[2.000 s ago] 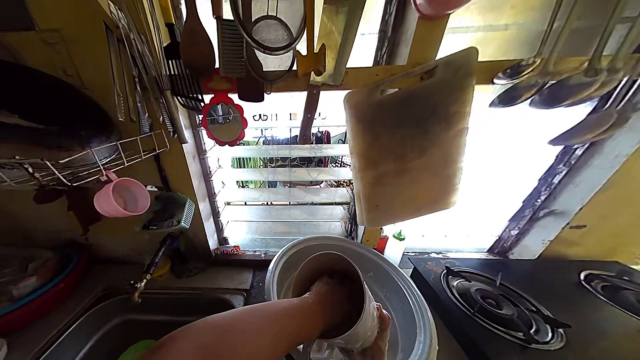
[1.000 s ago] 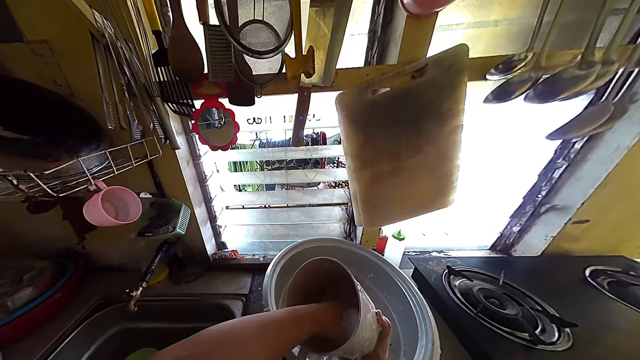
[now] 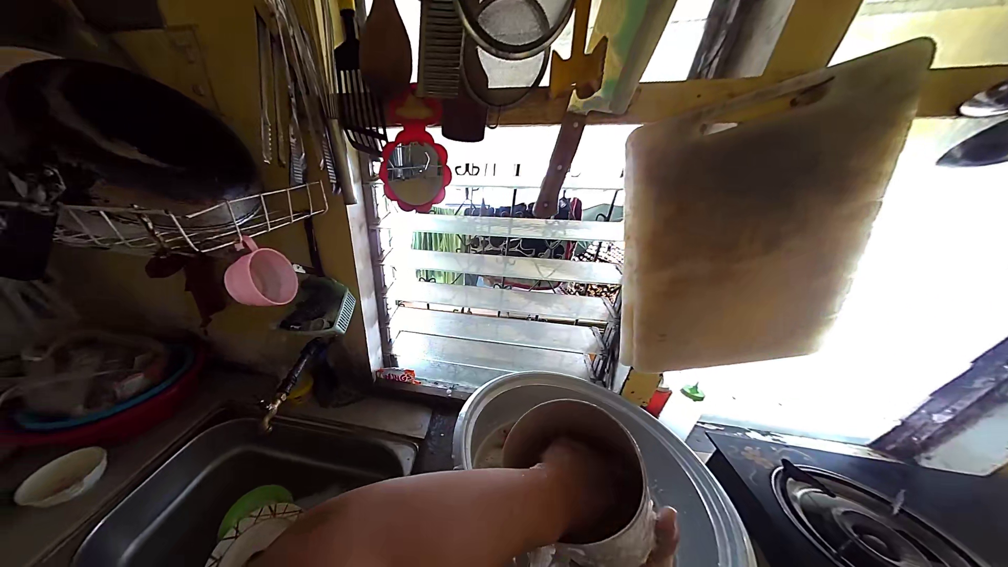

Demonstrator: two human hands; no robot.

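Note:
A cylindrical container (image 3: 647, 492) with a pale, wet-looking outside is tilted so that its wide mouth faces me. My left hand (image 3: 579, 476) reaches inside it, the forearm crossing from the lower left; the fingers are hidden in its dark interior. At the container's lower right side, my right hand (image 3: 666, 537) holds it from outside, with only a few fingers in view. Behind and around the container is a large round grey tub (image 3: 697, 480), with some cloudy liquid or residue showing at its left inside.
A steel sink (image 3: 181, 480) with a green dish and a patterned plate lies left, under a tap (image 3: 272, 409). At right is a gas stove (image 3: 858, 512). A cutting board (image 3: 756, 228), a pink mug (image 3: 261, 276) and utensils hang above. A bowl (image 3: 61, 476) stands far left.
My left hand stays inside the container, its wrist and forearm shifting slightly. My right hand keeps its hold on the outside.

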